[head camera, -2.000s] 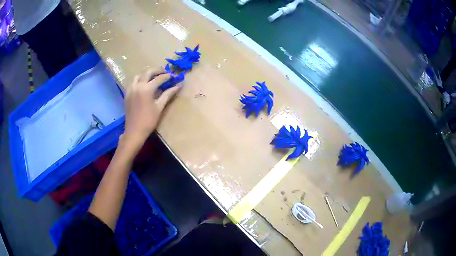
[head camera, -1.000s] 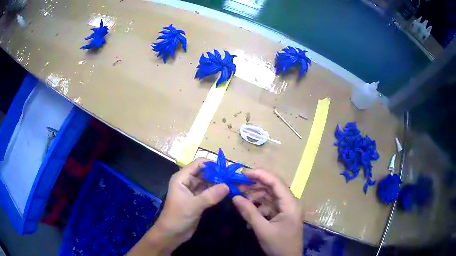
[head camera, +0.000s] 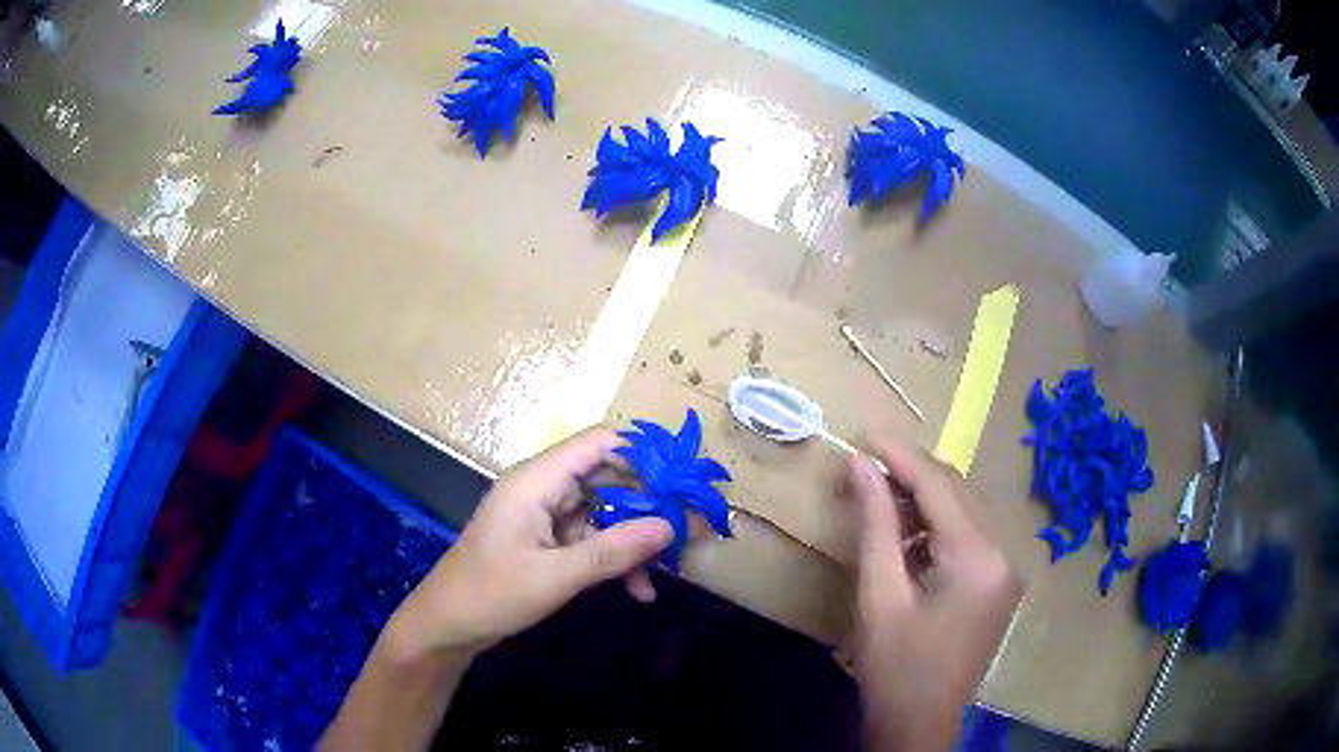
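Note:
My left hand (head camera: 551, 536) holds a blue spiky hair piece (head camera: 671, 478) over the bench's front edge, with the thumb on its lower side. My right hand (head camera: 933, 566) pinches the near end of a thin pale applicator stick (head camera: 847, 445). The stick's far end reaches into the small white oval glue dish (head camera: 774, 410), up and right of the hair piece. Whether its tip touches glue is too small to tell. A spare thin stick (head camera: 883, 372) lies to the right of the dish.
Four blue hair pieces lie farther back, one at the yellow tape (head camera: 632, 326). At right are a heap of blue locks (head camera: 1084, 463), round blue parts (head camera: 1173, 585) and a squeeze bottle (head camera: 1128, 284). A blue tote (head camera: 301, 588) and white-lined tray (head camera: 88, 411) are at lower left.
My right hand has let go of the hair piece, moved right and taken hold of the stick at the dish. My left hand still holds the hair piece.

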